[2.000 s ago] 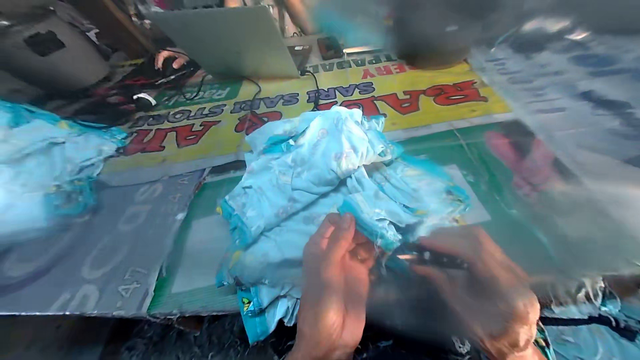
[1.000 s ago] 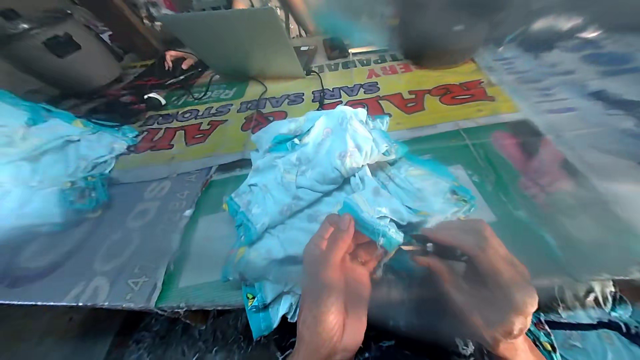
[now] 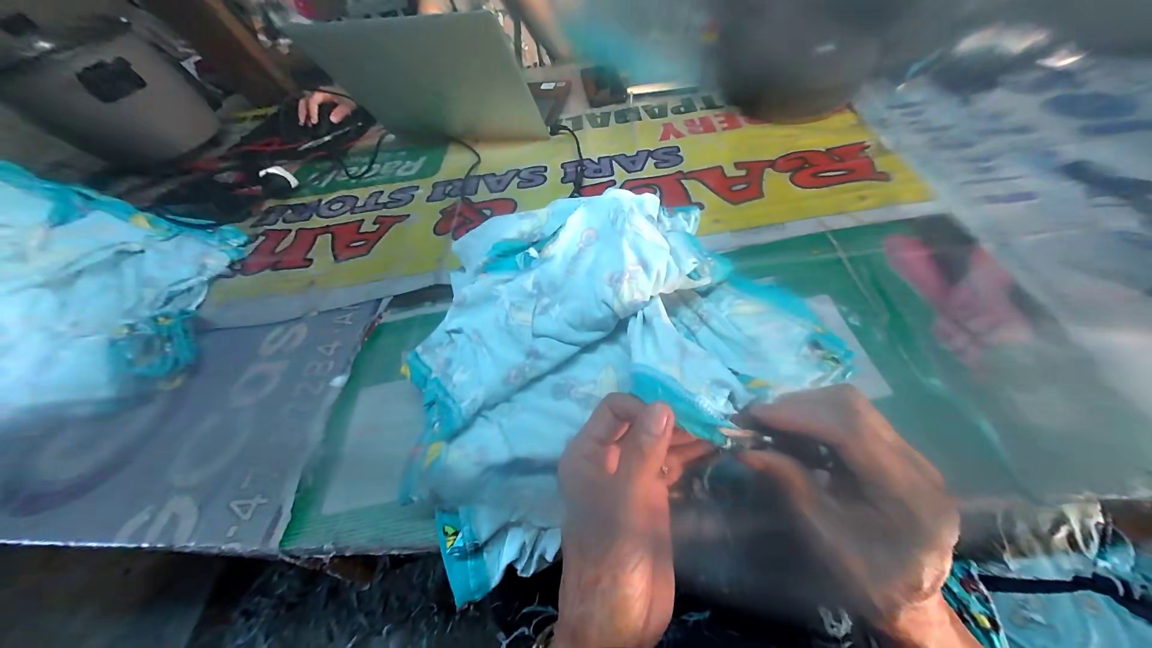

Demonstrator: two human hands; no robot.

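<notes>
A crumpled light-blue printed garment (image 3: 558, 333) with teal trim lies before me on the table. My left hand (image 3: 621, 504) pinches its teal edge between thumb and fingers at the near side. Just to the right, my right hand (image 3: 837, 486) is closed on a small dark tool with a metal tip (image 3: 747, 439), which touches the end of the teal trim. The tool's kind is unclear, as the fingers and blur hide most of it.
More light-blue cloth (image 3: 81, 297) is heaped at the left. Printed tarpaulins (image 3: 360, 234) cover the table. Beyond stand a laptop (image 3: 432, 76) and a grey bin (image 3: 99, 90); another person's hand (image 3: 326, 106) rests beside the laptop. Cloth (image 3: 1062, 603) also lies below the table edge at right.
My right hand and the tool have shifted slightly at the teal trim, and the tool's tip now shows against the trim's end. My left hand keeps its pinch on the cloth.
</notes>
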